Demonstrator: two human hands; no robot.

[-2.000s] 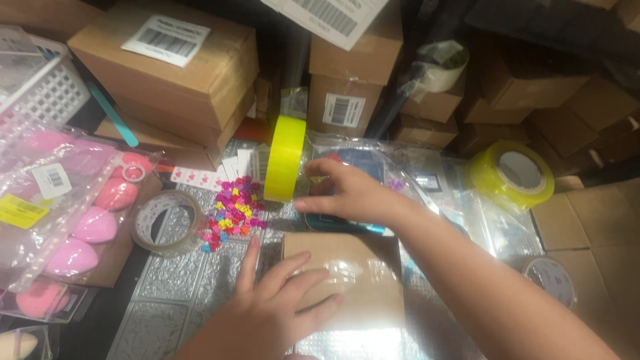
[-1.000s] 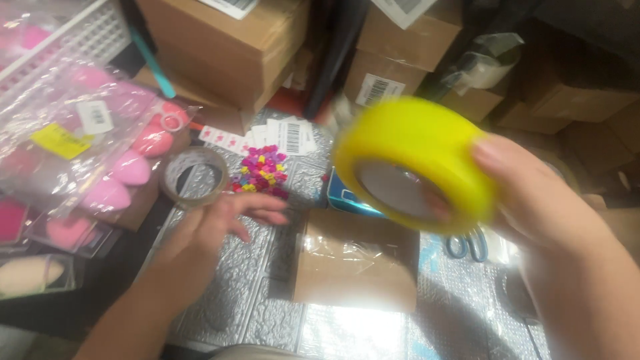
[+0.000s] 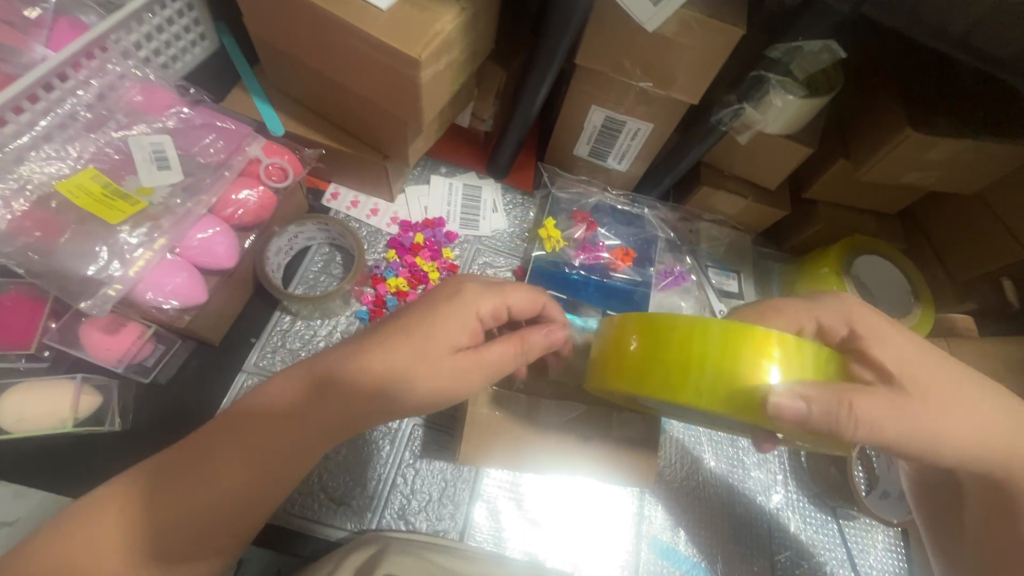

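Observation:
My right hand (image 3: 872,384) grips a large roll of yellow-tinted packing tape (image 3: 712,368) by its right side, above a small cardboard box (image 3: 560,436). At the roll's left, my left hand (image 3: 472,344) has thumb and fingers pinched together on what looks like the clear loose end of the tape, though the strip is hard to make out. Under both hands, the box lies on a silvery embossed mat (image 3: 344,480). Behind them is a clear plastic bag (image 3: 608,256) with small colored pieces over something blue.
Small colorful pieces (image 3: 416,260) are heaped beside a clear tape roll (image 3: 310,264). Barcode labels (image 3: 468,204) lie behind. Bagged pink makeup sponges (image 3: 204,240) and a white basket (image 3: 160,48) are at left. Cardboard boxes (image 3: 624,88) stand behind; another yellow tape roll (image 3: 864,280) is at right.
The yellow roll stood on the mat two seconds ago; my right hand took hold of it and now has it low over the box. My left hand has moved right to the roll's edge.

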